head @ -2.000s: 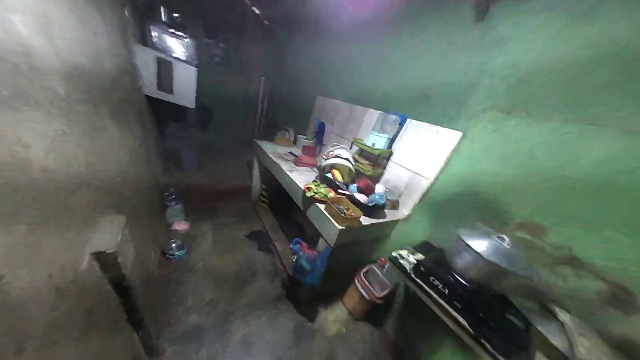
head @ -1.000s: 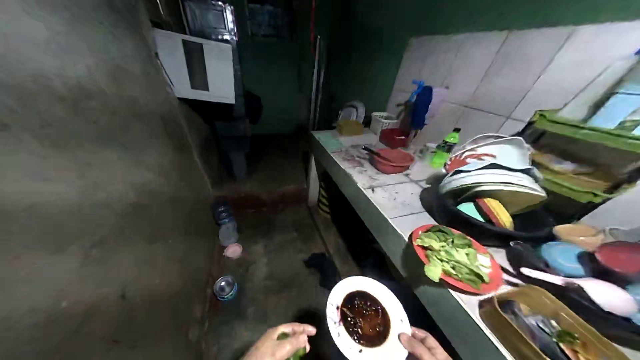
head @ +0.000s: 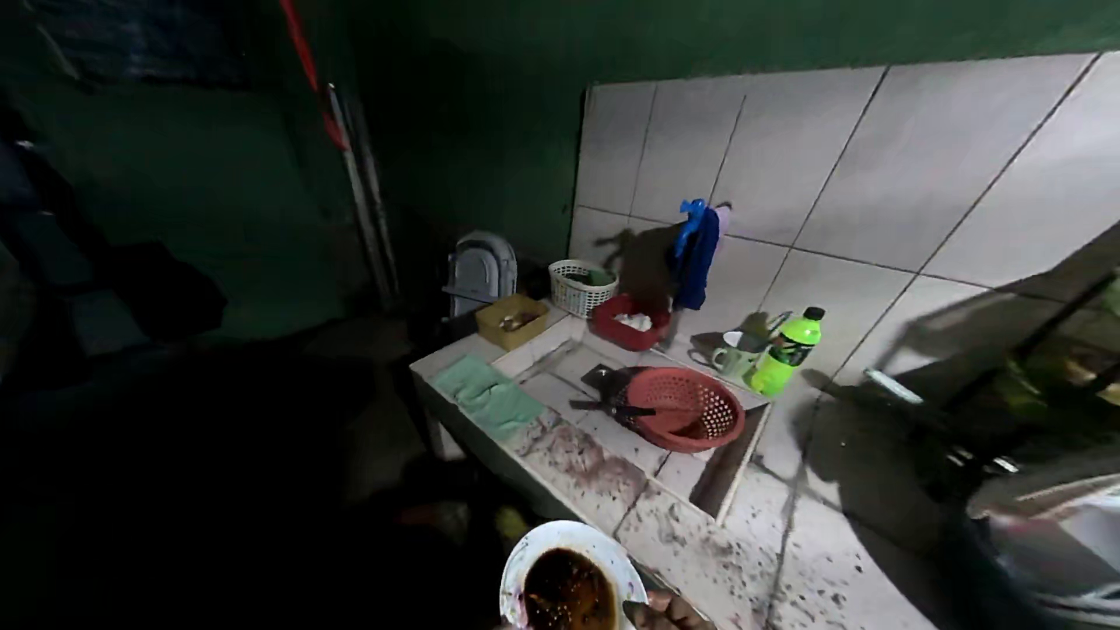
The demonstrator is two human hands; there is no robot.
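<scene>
A white plate (head: 626, 577) with dark brown sauce is low in the view, in front of the counter edge. My right hand (head: 669, 611) grips its right rim. Of my left hand (head: 506, 625) only a fingertip shows at the plate's lower left edge; whether it grips cannot be told. Beyond the plate, a red plastic colander (head: 687, 385) sits in the shallow tiled sink, with a knife (head: 612, 409) lying against its left side. A green cloth (head: 488, 394) lies on the counter's front left edge.
A green plastic bottle (head: 787, 350) and a mug (head: 737, 353) stand behind the colander. Farther back are a red basin (head: 630, 322), a white basket (head: 582, 287) and a yellow container (head: 512, 322). Blue cloth (head: 697, 258) hangs on the tiled wall. Dishes (head: 1059, 542) are stacked at right.
The view has moved nearer to the sink end of the counter. My left hand, apart from the plate and fully visible a second ago, now shows only a fingertip at its edge.
</scene>
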